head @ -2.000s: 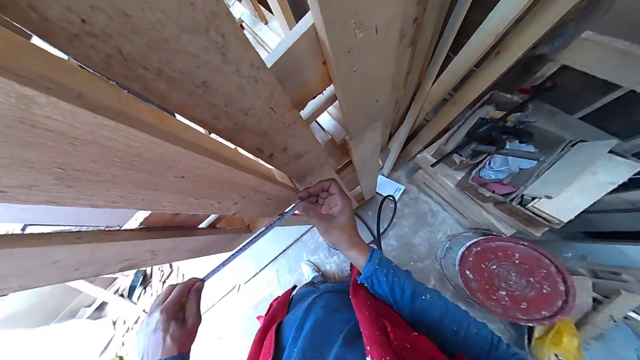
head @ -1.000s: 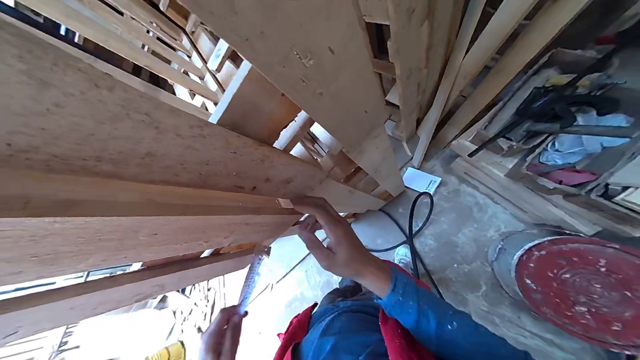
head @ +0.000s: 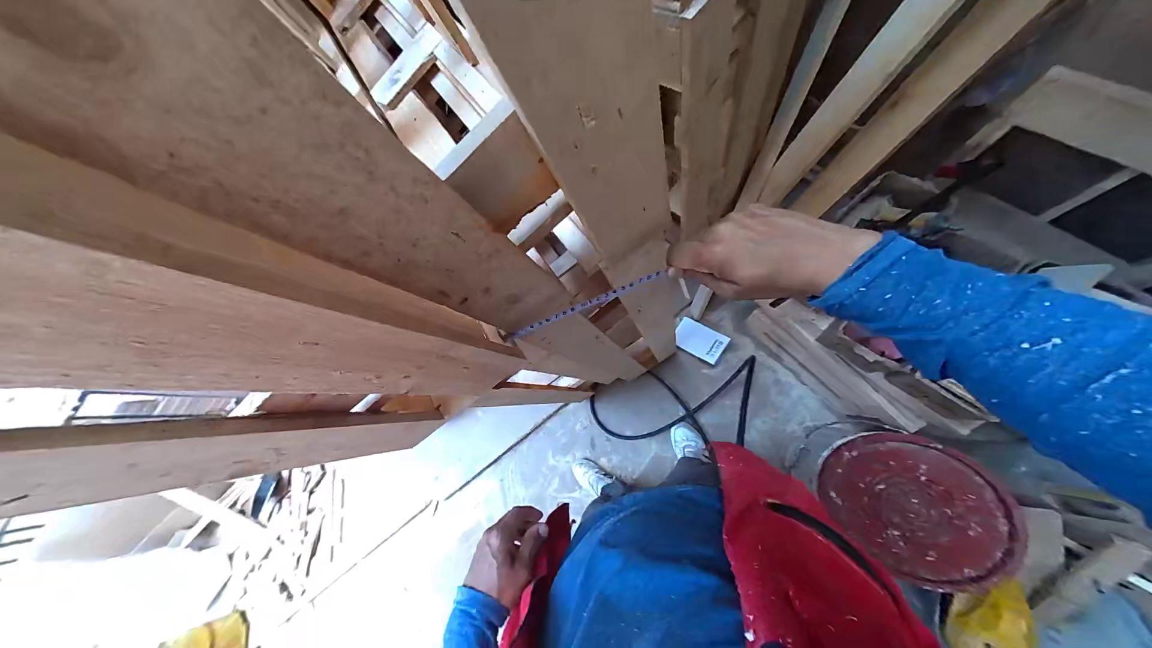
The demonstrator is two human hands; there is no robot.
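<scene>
A narrow measuring tape with markings (head: 589,304) stretches across the faces of upright wooden boards. My right hand (head: 751,252) pinches its right end against the edge of a wide board (head: 598,135). The tape's other end lies by the edge of another wide board (head: 261,171), near a narrow wooden strip (head: 360,297). Low in front of my body, beside the red vest (head: 810,558), is my left hand (head: 507,553), its fingers curled; nothing shows in it, and whether the fingers are closed cannot be told.
A black cable (head: 666,430) loops on the concrete floor near my shoes. A white card (head: 702,340) with writing lies by the boards. At right stand a bucket with a red lid (head: 918,508) and wood offcuts (head: 837,369). More long boards (head: 864,99) lean behind.
My right hand has moved right and up with the tape's end. My left hand, which held the tape's other end, has let go and is down by my body. The tape now spans the boards.
</scene>
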